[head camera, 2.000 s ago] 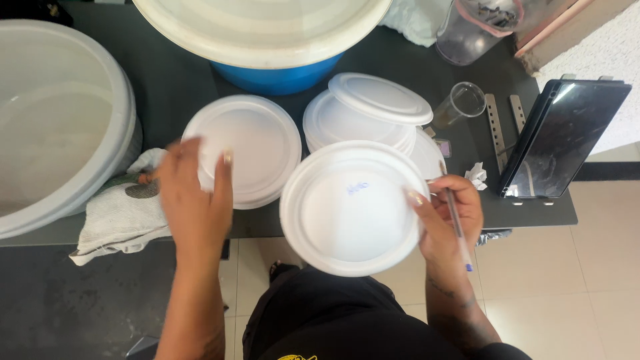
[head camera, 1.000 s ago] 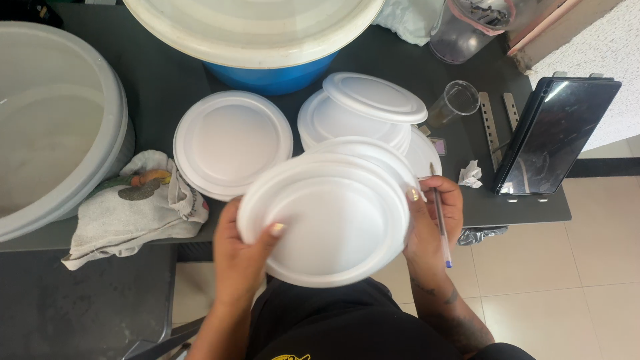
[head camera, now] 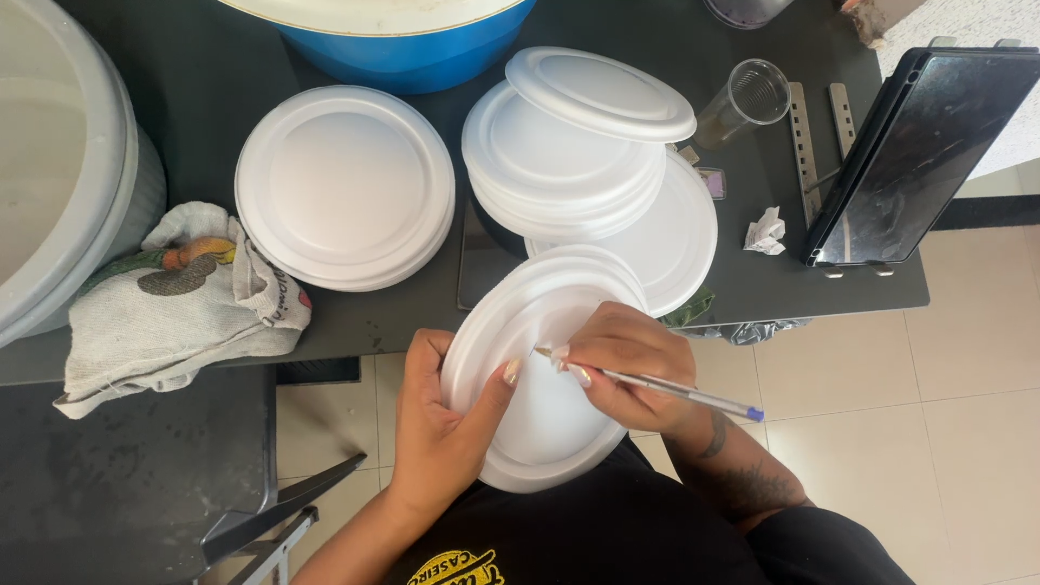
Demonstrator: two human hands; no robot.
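Note:
My left hand (head camera: 455, 414) grips the left rim of white foam plates (head camera: 544, 447), tilted above my lap, thumb on the top face. My right hand (head camera: 630, 366) holds a clear ballpoint pen with a blue end (head camera: 691, 394), its tip touching the plate's face at a short blue mark. Beyond the held plates, a stack of white plates (head camera: 345, 187) lies to the left. Another stack (head camera: 561, 162) stands to the right, with a tilted plate (head camera: 601, 93) on top and one more plate (head camera: 682, 236) partly under it.
A patterned cloth (head camera: 187, 325) lies beside a large pale tub (head camera: 122, 203). A blue basin (head camera: 406, 53) stands at the back. On the right are a clear plastic cup (head camera: 760, 89), crumpled paper (head camera: 765, 231) and a tablet on a stand (head camera: 934, 154). A black chair (head camera: 130, 471) is at lower left.
My right hand has brought the pen tip onto the held plate, where a short blue mark shows. My left hand, away from the held plate two seconds ago, now grips its left rim.

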